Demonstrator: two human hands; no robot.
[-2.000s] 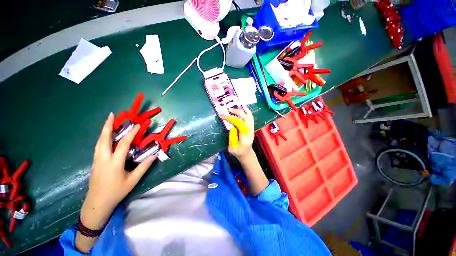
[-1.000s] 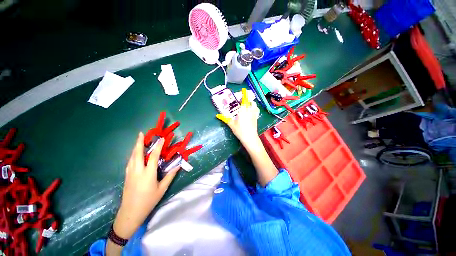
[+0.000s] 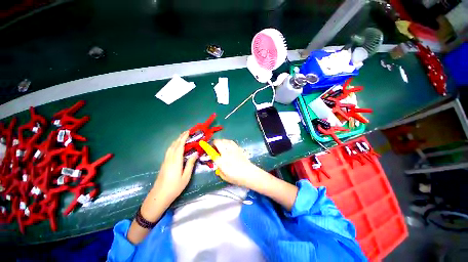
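Observation:
My left hand [image 3: 173,171] holds red spring clamps [image 3: 208,125] with small dark watch units in them, low over the bench in front of me. My right hand [image 3: 232,162], with yellow finger cots, meets the left hand at the clamps. Its fingertips overlap the clamps, and the exact grip is partly hidden. A smartphone [image 3: 273,129] with a dark screen lies right of the hands.
Many clamps with units [image 3: 46,171] are piled at left. White papers [image 3: 175,89], a pink-faced fan [image 3: 267,48], a bottle [image 3: 288,91] and a blue box [image 3: 328,69] stand behind. A green basket [image 3: 338,135] and red tray [image 3: 354,197] are at right.
My right hand has moved left from the phone to the clamps in my left hand. The phone screen has gone dark. The view has shifted left, showing more of the clamp pile.

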